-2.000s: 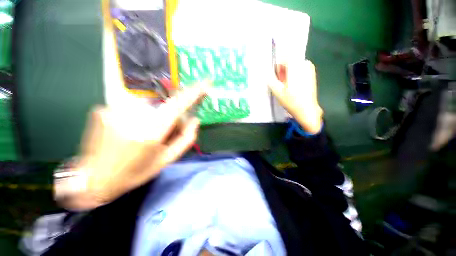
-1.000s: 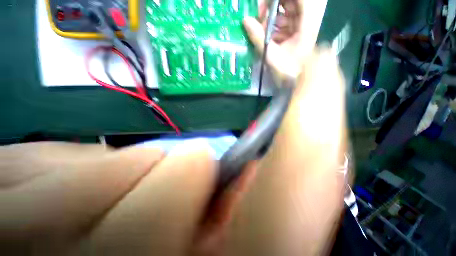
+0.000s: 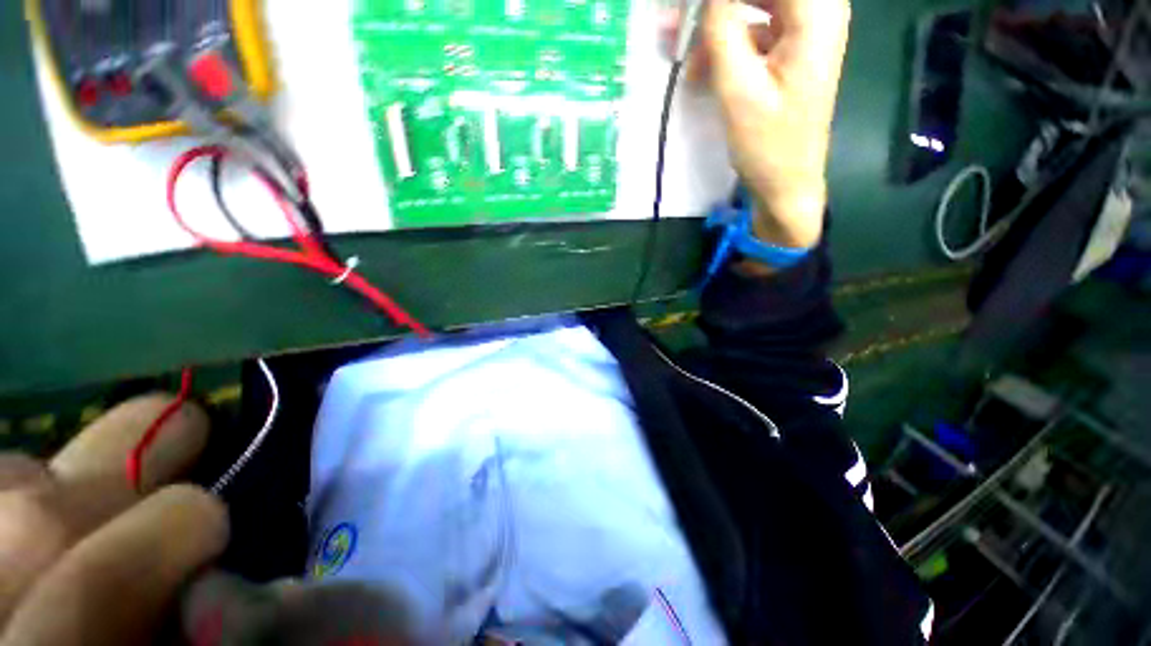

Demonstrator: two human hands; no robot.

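The green circuit board panel point(image 3: 442, 95) lies on the white sheet point(image 3: 107, 202), its top cut off by the picture's edge. The multimeter point(image 3: 120, 63), yellow-rimmed, lies left of it, partly out of view. Red and black test leads point(image 3: 280, 252) loop from it over the bench edge. My right hand point(image 3: 773, 107), with a blue wrist strap, is right of the panel and holds the black test probe point(image 3: 689, 28), its tip out of view. My left hand point(image 3: 107, 530) is blurred, low and close to the camera, closed around the dark and red test probe point(image 3: 297, 615).
The green bench edge point(image 3: 530, 316) runs in front of my body. A smartphone point(image 3: 935, 95) lies at the right, with a pale cable loop point(image 3: 964, 215) below it. Dark clutter and a rack point(image 3: 997, 467) stand beyond the bench at the lower right. Yellow floor lines show.
My left hand has moved left and down, uncovering my shirt and right sleeve. My right hand is still beside the panel with the black probe. The panel and meter appear shifted left and up.
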